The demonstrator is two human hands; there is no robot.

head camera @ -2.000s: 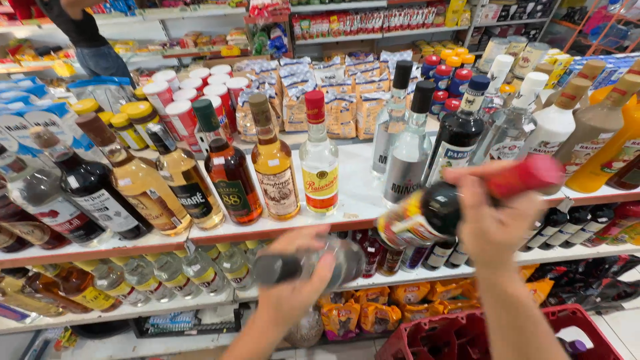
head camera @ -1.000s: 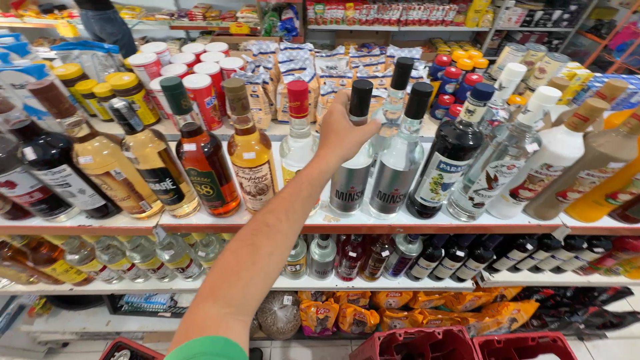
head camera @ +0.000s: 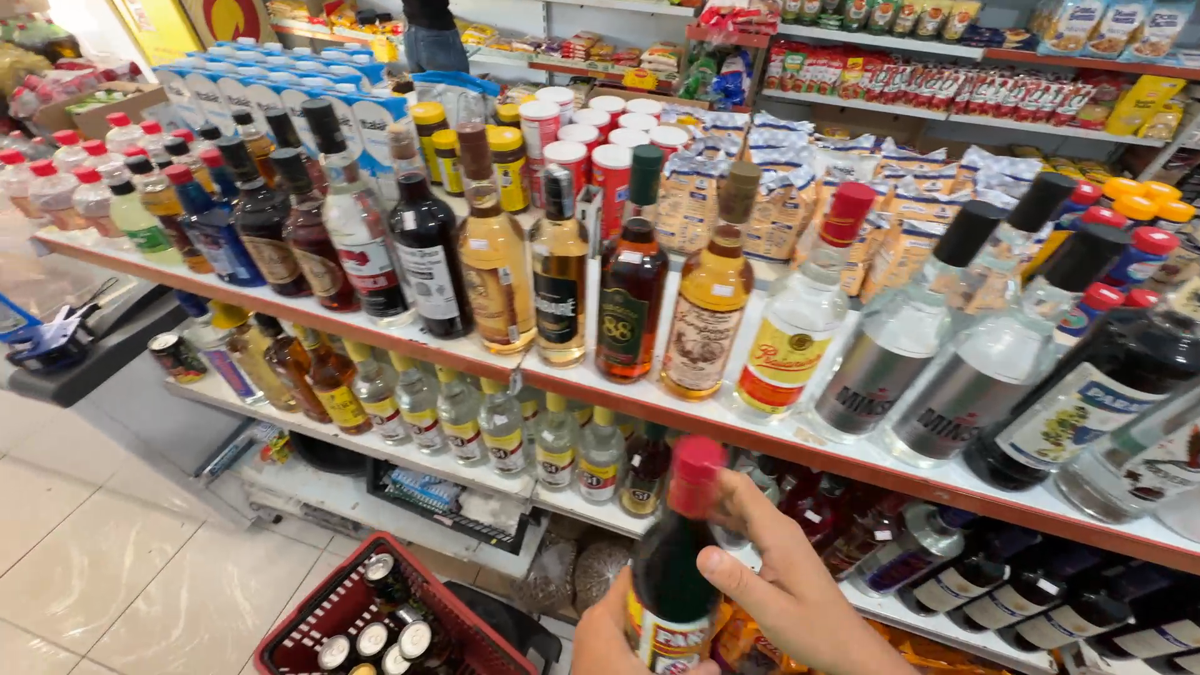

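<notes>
A dark glass liquor bottle with a red cap (head camera: pixel 677 553) is held upright, slightly tilted, in front of the shelves at the lower middle. My left hand (head camera: pixel 605 628) grips its lower body around the label. With the fingers at the neck and shoulder, my right hand (head camera: pixel 787 581) holds it from the right. Behind it, a row of glass bottles stands on the upper shelf, among them a clear bottle with a red cap (head camera: pixel 792 319), an amber bottle (head camera: pixel 710 309) and silver-labelled clear bottles (head camera: pixel 886 347).
The red-edged upper shelf (head camera: pixel 581 389) runs across the view, with small clear bottles (head camera: pixel 506 427) and dark wine bottles (head camera: pixel 994 572) below. A red plastic basket (head camera: pixel 309 600) holding cans sits on the tiled floor at lower left. A person (head camera: pixel 433 37) stands at the far back.
My hand has left the silver-labelled bottle on the upper shelf, where it was one second ago. Both hands are now on the red-capped dark bottle. The view has turned left.
</notes>
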